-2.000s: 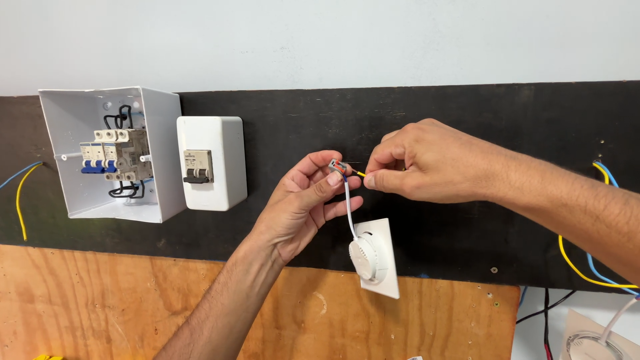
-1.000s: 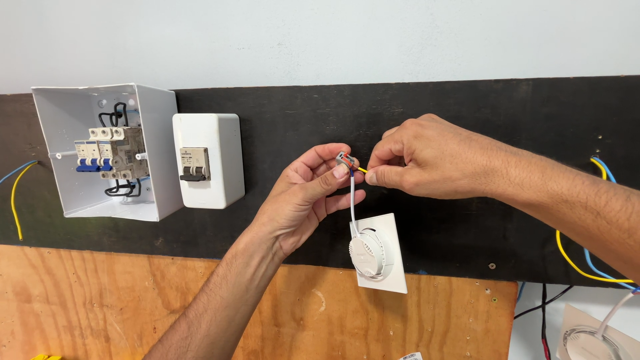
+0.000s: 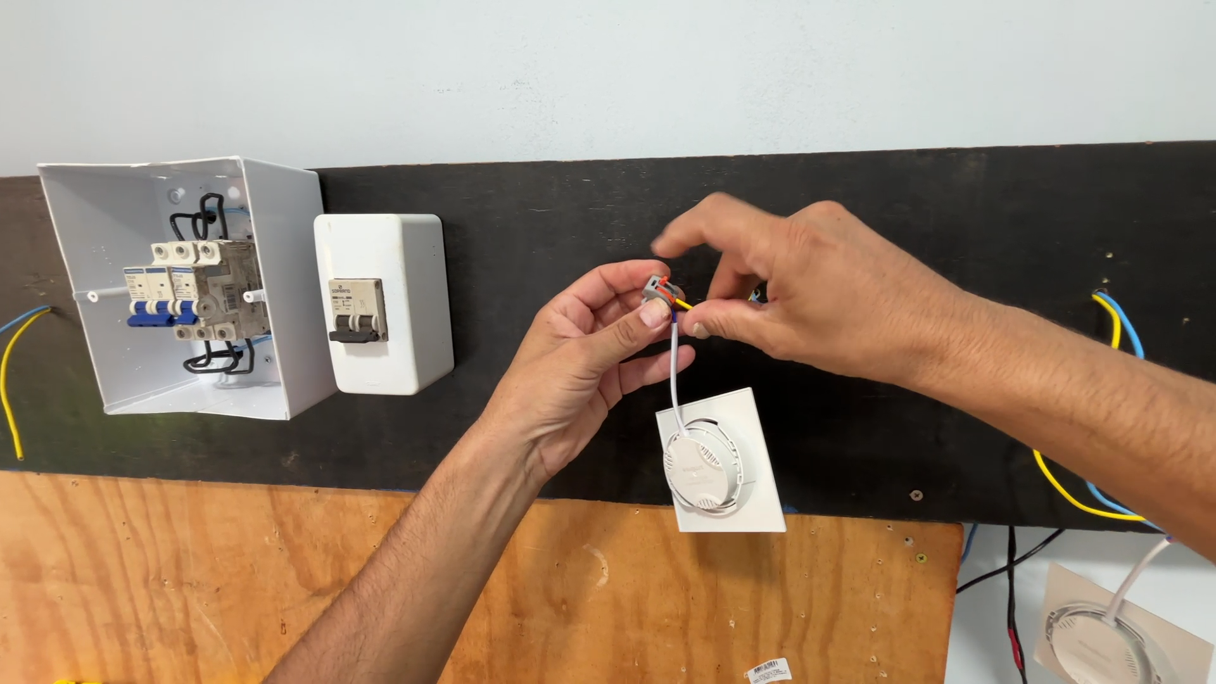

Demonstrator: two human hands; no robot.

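My left hand (image 3: 598,351) pinches a small grey lever wire connector (image 3: 657,289) with orange levers between thumb and fingers. From the connector a white cable (image 3: 674,370) runs down to a square white light panel (image 3: 727,461), which hangs with its round back facing me. A yellow wire (image 3: 686,304) enters the connector from the right. My right hand (image 3: 807,275) is just right of it, the thumb close to the yellow wire and the index finger raised above. Whether the right hand still grips the wire is unclear.
On the black board (image 3: 532,209) at the left are an open white box (image 3: 280,285) with circuit breakers (image 3: 171,294) and a white breaker enclosure (image 3: 418,304). Blue and yellow wires (image 3: 1113,313) come out at the right. Another light panel (image 3: 1092,636) hangs at the lower right.
My right index finger has lifted away from the yellow wire, and the right hand has opened somewhat. My left hand keeps hold of the connector.
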